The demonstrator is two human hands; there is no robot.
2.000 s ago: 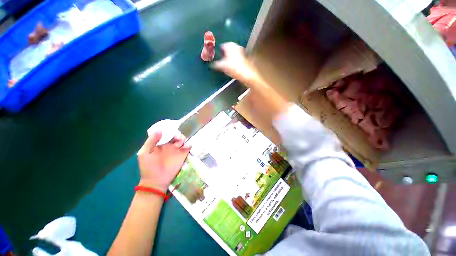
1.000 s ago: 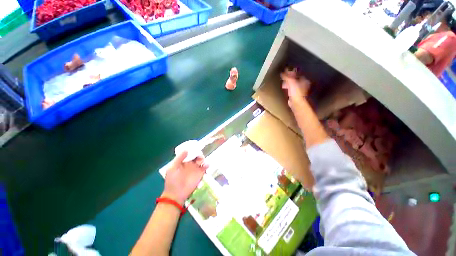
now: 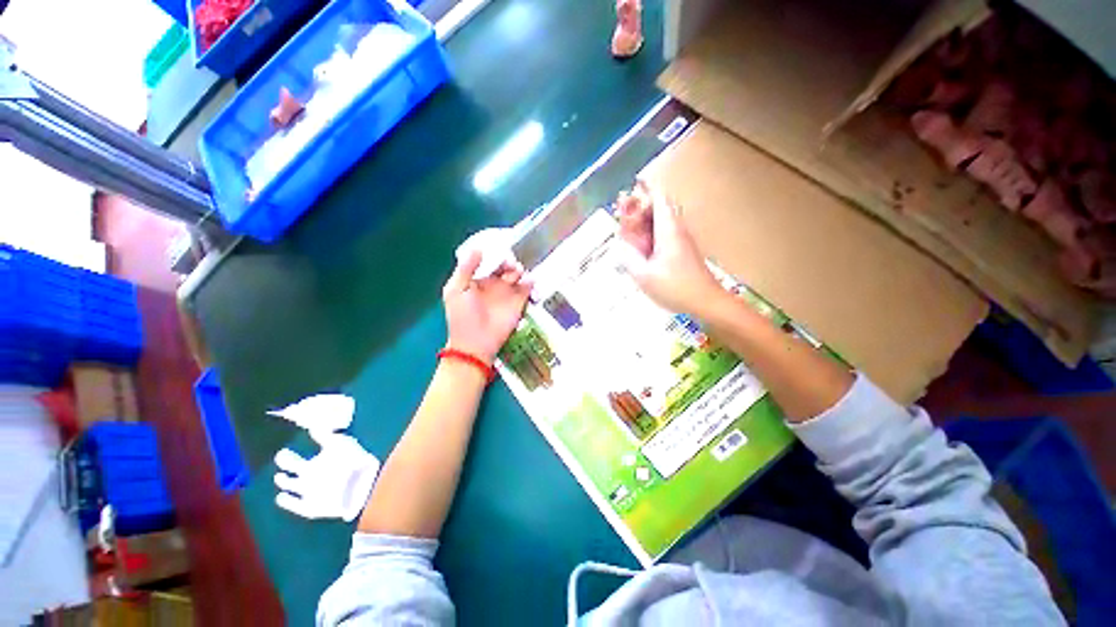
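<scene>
My left hand is closed around a soft white squeeze bottle, mostly hidden in the fist, at the left edge of the printed cardboard work mat. My right hand holds a pinkish-brown moulded figure part above the upper part of the mat. The bottle and the part are apart. Another figure part is on the green bench near the top edge. The parts carton at the right holds a heap of loose parts.
A plain carton flap overlaps the mat. A shallow blue tray with white lining stands at the far left. A white glove and a white spouted bottle lie at the left. A blue tote is low at the right.
My right hand has come out of the grey housing and back over the mat with a part in it. My left hand still holds the bottle. The view has shifted, showing more floor at the left.
</scene>
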